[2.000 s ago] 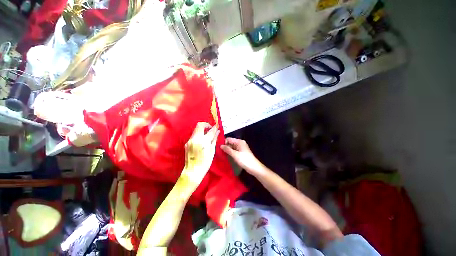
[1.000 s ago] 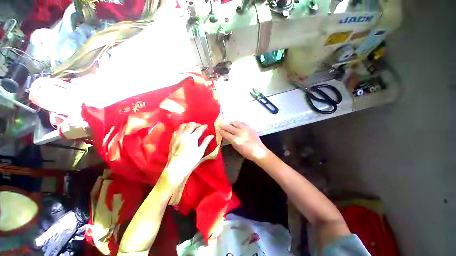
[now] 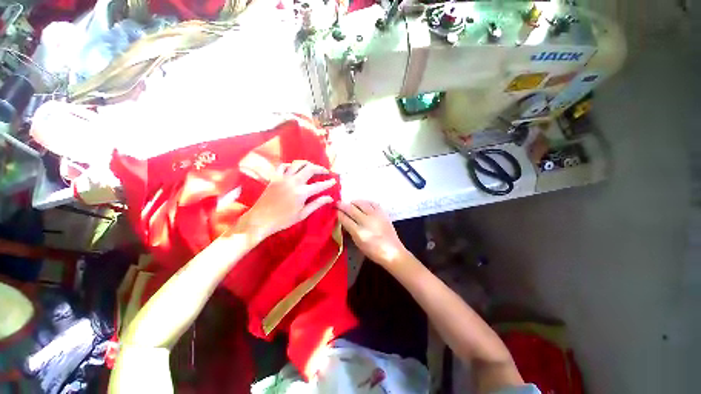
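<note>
The red fabric piece (image 3: 223, 200) with small gold lettering lies over the table edge and hangs over the lap. Its upper right corner is at the needle area (image 3: 335, 119) of the sewing machine (image 3: 476, 61). A yellow-gold strip (image 3: 303, 288) runs along its right side and hangs down. My left hand (image 3: 301, 192) lies on the fabric, fingers spread, near the right edge. My right hand (image 3: 367, 223) pinches the fabric edge beside the left fingertips, at the table's front edge.
Thread snips (image 3: 405, 168) and black-handled scissors (image 3: 493, 170) lie on the white table (image 3: 446, 185) right of the needle. A small parts tray (image 3: 565, 160) is at its right end. Spare gold strips (image 3: 146, 58) lie at upper left. More red cloth (image 3: 538, 358) is at lower right.
My left hand has moved up and right and now lies flatter on the cloth. My right hand stays at the edge. The gold strip now hangs more exposed. The camera view has shifted.
</note>
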